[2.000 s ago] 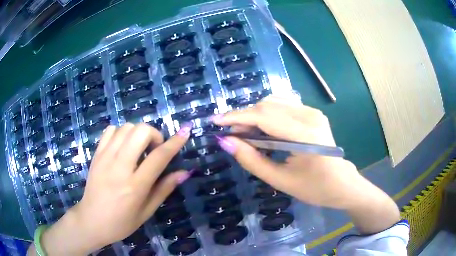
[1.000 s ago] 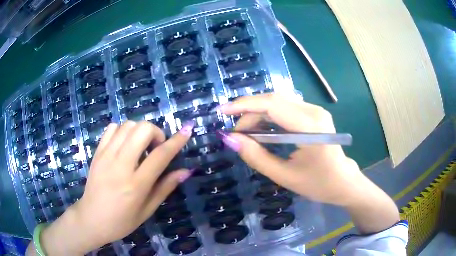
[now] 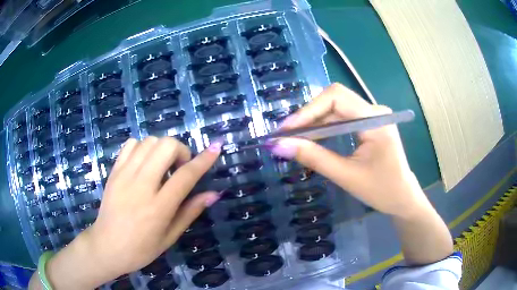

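A clear blister tray [image 3: 124, 47] holds columns of round black parts [image 3: 264, 264] standing on edge, each with a small silver glint. My right hand [image 3: 363, 153] grips metal tweezers [image 3: 363, 123] between thumb and forefinger. Their tips point left toward a part [image 3: 231, 148] near the tray's middle; I cannot tell if they touch it. My left hand [image 3: 150, 198] rests over the tray, its forefinger tip at the left side of that part and its thumb just below. I cannot see it holding anything. Both hands hide some pockets.
A thin tan stick [image 3: 352, 67] lies on the green mat [image 3: 363, 34], right of the tray and partly behind my right hand. A tan cardboard sheet [image 3: 448, 85] lies further right. Clear, shiny plastic [image 3: 34, 22] is at the far left. A yellow grid-like thing [image 3: 482, 243] is at lower right.
My right hand has moved up and to the right with the tweezers, which now tilt upward at their rear end. My left hand has barely moved. The tray has shifted very slightly right.
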